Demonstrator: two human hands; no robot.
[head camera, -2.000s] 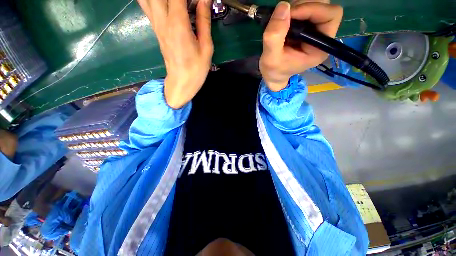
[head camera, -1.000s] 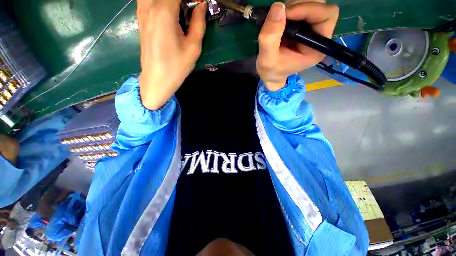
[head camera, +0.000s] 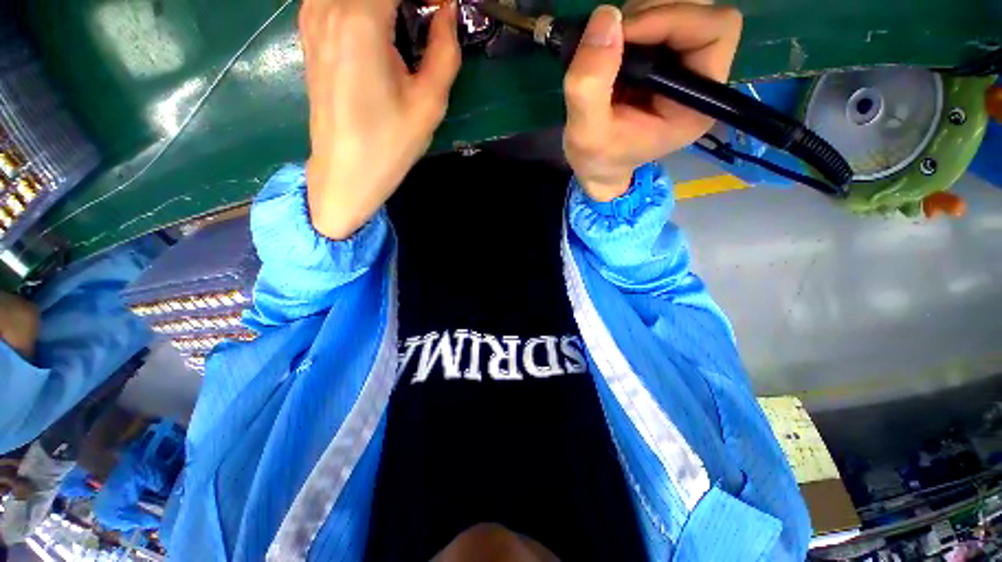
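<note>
My right hand (head camera: 654, 93) grips the black handle of the soldering iron (head camera: 714, 97), whose metal tip points left at the module. The small shiny module (head camera: 472, 18) sits in the dark fixture (head camera: 489, 42) at the top edge of the picture. My left hand (head camera: 374, 104) is beside the fixture on its left, thumb near the module. Its fingertips are cut off by the top edge, so I cannot tell whether they hold anything. A thin solder wire (head camera: 206, 99) trails over the green bench at left.
Component trays stand on the bench at far left (head camera: 31, 165) and stacked below the bench edge (head camera: 196, 288). A small green fan (head camera: 879, 126) is at the right bench edge. Another person's blue sleeve (head camera: 66, 362) shows at left. A carton (head camera: 811, 467) is at lower right.
My left hand has shifted left since the oldest frame, and its wrist has moved left too. The iron and my right hand have moved slightly left. The iron is still held.
</note>
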